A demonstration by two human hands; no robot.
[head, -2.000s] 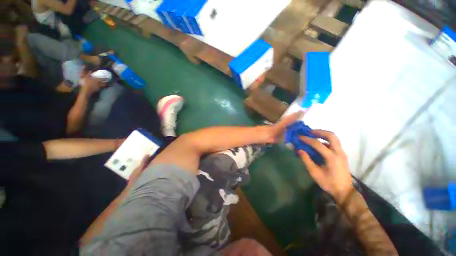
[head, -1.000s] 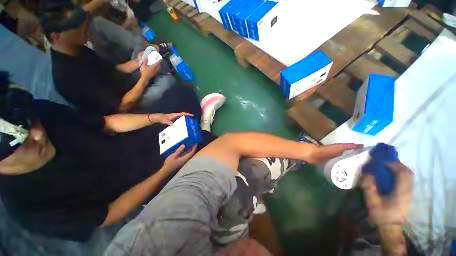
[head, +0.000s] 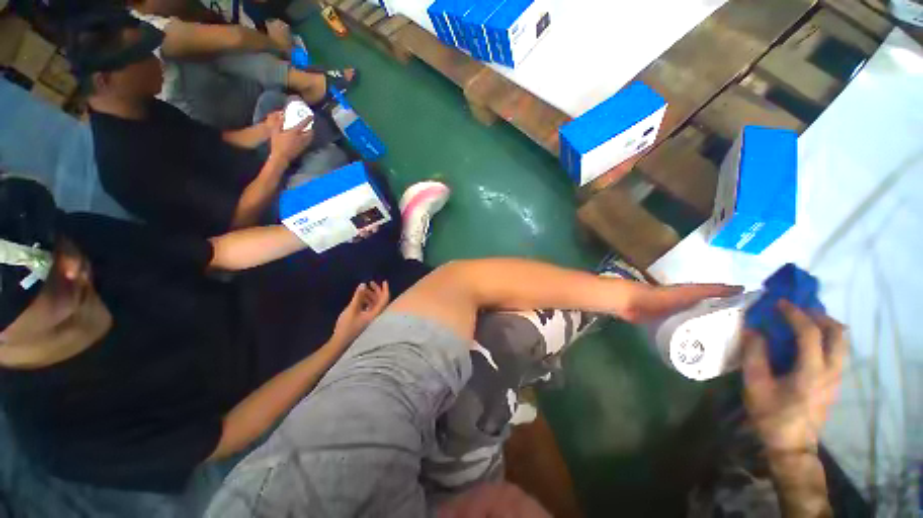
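The white oblong appliance (head: 705, 346) is held over the green floor at the white-covered surface's edge, its oval end with a round grille pattern facing me. My left hand (head: 676, 300) holds it from above, fingers stretched along its upper side. My right hand (head: 798, 379) grips a crumpled dark blue cloth (head: 784, 316) against the appliance's right end. The cloth and my right hand hide that end.
A blue and white carton (head: 757, 192) stands just beyond my hands on the white covering (head: 860, 228). Another carton (head: 617, 132) stands on the wooden pallet (head: 633, 231). A neighbour (head: 121, 344) at left holds a carton (head: 336, 207).
The appliance, hidden two seconds ago, now shows its grille end. Since one second ago, my hands have barely moved. The neighbour's carton has been raised and turned, with one hand off it.
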